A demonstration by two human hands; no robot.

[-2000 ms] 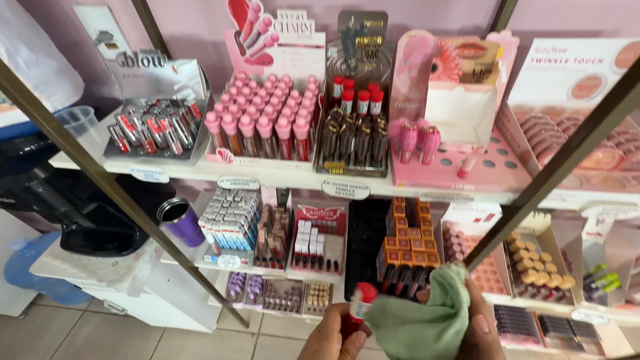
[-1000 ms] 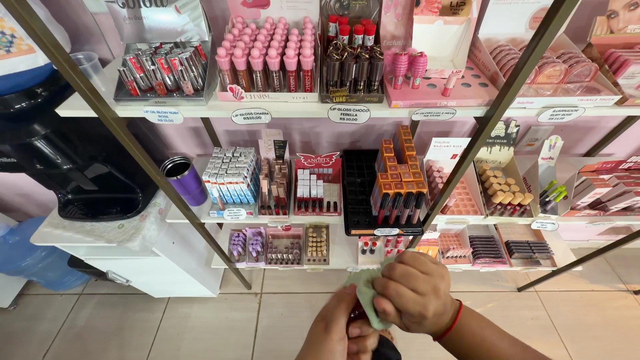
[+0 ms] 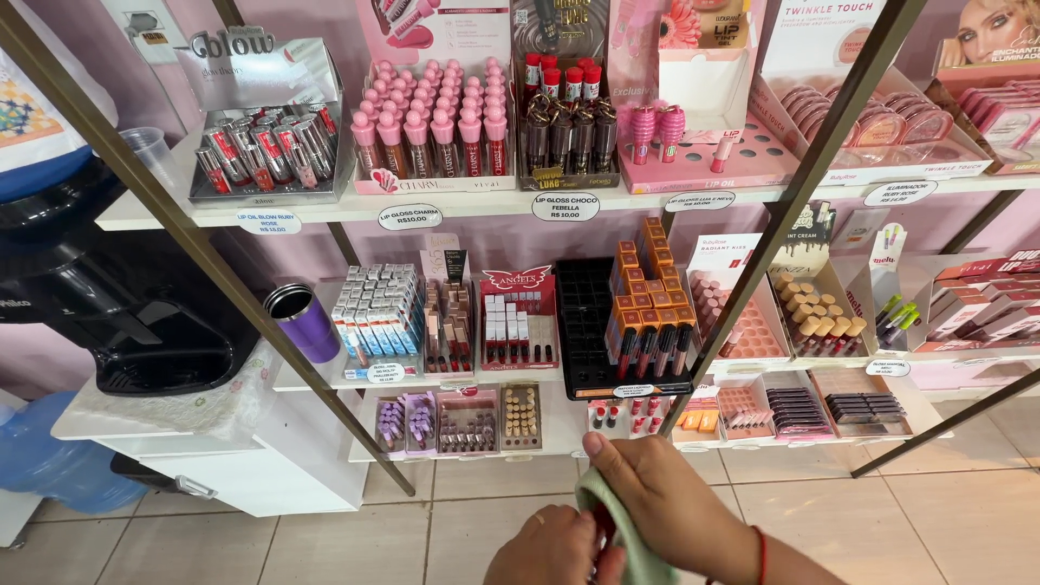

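Low in the view, in front of the shelves, my right hand [image 3: 670, 496] grips a light green cloth [image 3: 626, 520], its thumb pointing up. My left hand [image 3: 552, 546] is closed beside it, around a small dark item largely hidden by the fingers and the cloth; a dark reddish part shows between the hands. The cloth wraps partly about that item. A red cord circles my right wrist. Beyond the hands, red-capped tubes [image 3: 639, 414] stand on the bottom shelf, and above them is a black organizer tray [image 3: 581, 325] with orange boxes [image 3: 642, 284] and dark-capped gloss tubes.
Displays of pink-capped lip glosses [image 3: 418, 134] and red-capped tubes [image 3: 573, 81] fill the top shelf [image 3: 479, 210]. Diagonal metal posts [image 3: 784, 219] cross in front. A purple tumbler [image 3: 305, 325] leans on the middle shelf, near a black water dispenser [image 3: 162, 309] at the left.
Two seconds ago a red-capped tube showed in my left hand, with the cloth spread beside it; now both hands are close together and the cloth is around the item.
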